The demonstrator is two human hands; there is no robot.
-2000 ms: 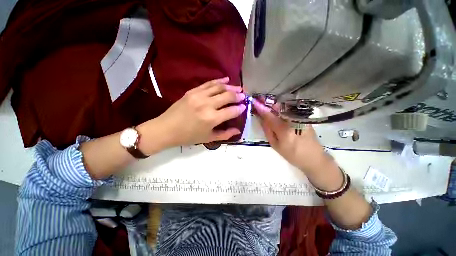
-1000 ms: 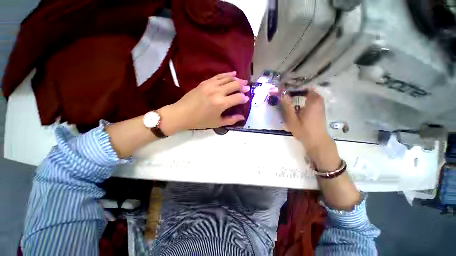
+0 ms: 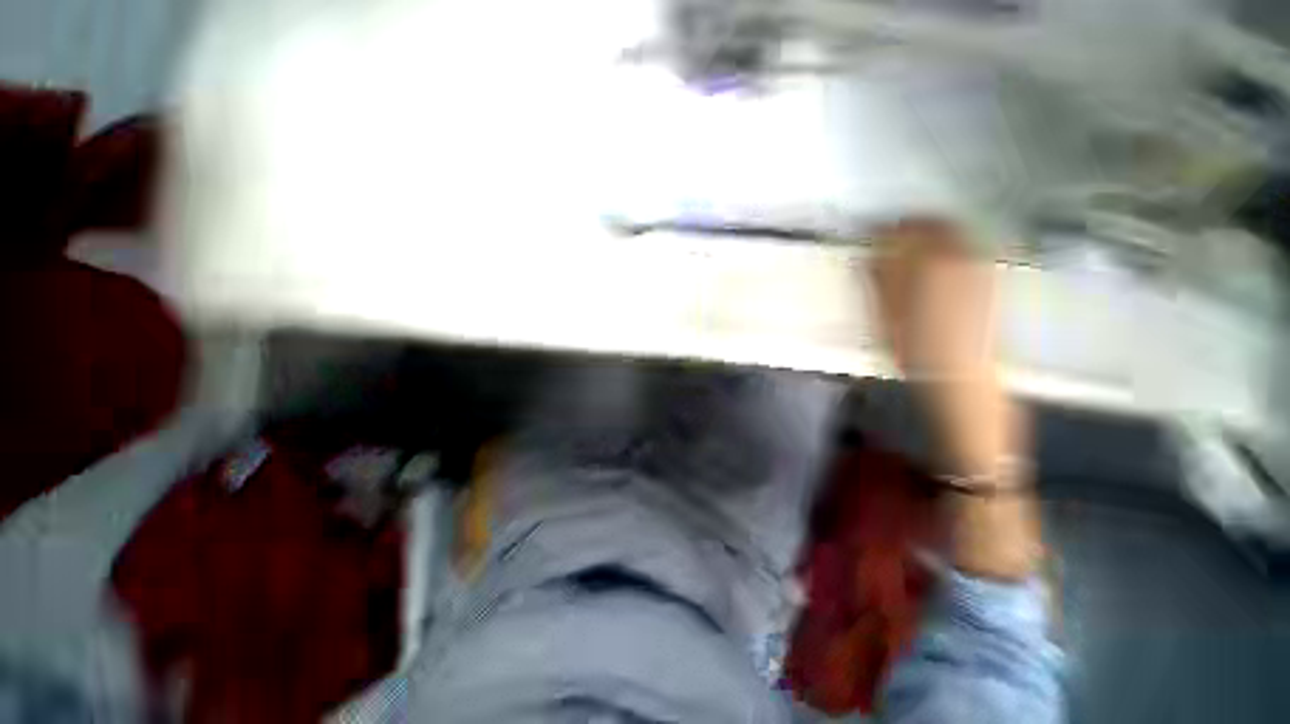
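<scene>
The picture is strongly blurred. My right hand [image 3: 928, 262] is on the front part of the white machine table [image 3: 425, 283], right of the middle; its fingers are too blurred to tell whether they hold anything. My left hand is not in view; a blurred patch of blue sleeve shows at the lower left edge. No red garment lies at the needle area [image 3: 729, 71]. Dark red cloth [image 3: 71, 375] shows beyond the table's left end.
Another dark red garment pile [image 3: 269, 594] lies below the table to the left of my lap. More red cloth [image 3: 863, 580] hangs to the right of my lap. Blurred machine parts [image 3: 1132, 156] are at the upper right. A pale hanging piece [image 3: 1228, 474] is at the table's right end.
The view has swung down and left. The red garment has gone from the table, and my left hand has left the picture. My right hand has moved back from the needle area.
</scene>
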